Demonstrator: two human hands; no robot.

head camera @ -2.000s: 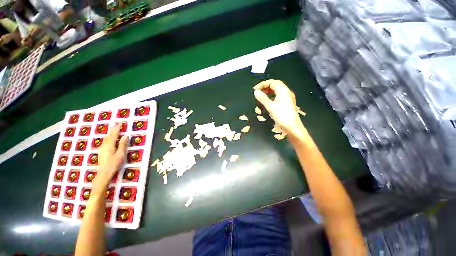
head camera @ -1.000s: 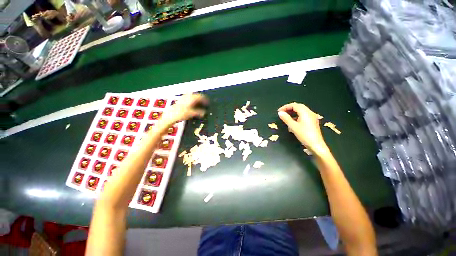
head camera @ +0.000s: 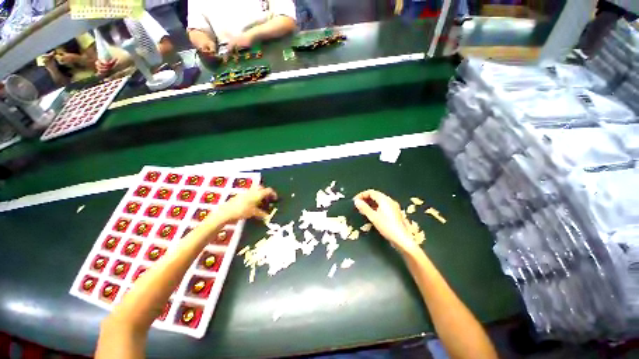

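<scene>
My left hand [head camera: 246, 205] is over the right edge of the white foam tray [head camera: 204, 308], beside the slips. Its fingers are closed on a small dark part, likely a red module; the fingers hide most of it. The tray holds rows of red square modules [head camera: 200, 285] with gold-yellow centres. My right hand [head camera: 387, 219] is right of the slips, thumb and fingertips together. A dark reddish spot shows between them, too small to tell. A pile of beige slips [head camera: 277, 252] lies between my hands, with a smaller group [head camera: 417, 233] by my right hand.
Tall stacks of clear plastic trays [head camera: 539, 210] stand at the right. A white paper piece [head camera: 389, 154] lies near the white rail [head camera: 308, 156]. Beyond the green belt [head camera: 294, 116] are another foam tray [head camera: 85, 105], circuit boards [head camera: 240, 75] and seated people [head camera: 242, 21].
My left hand has moved from over the modules to the tray's right edge beside the slips. My right hand stays near the small slips. The view has lifted, showing more across the belt.
</scene>
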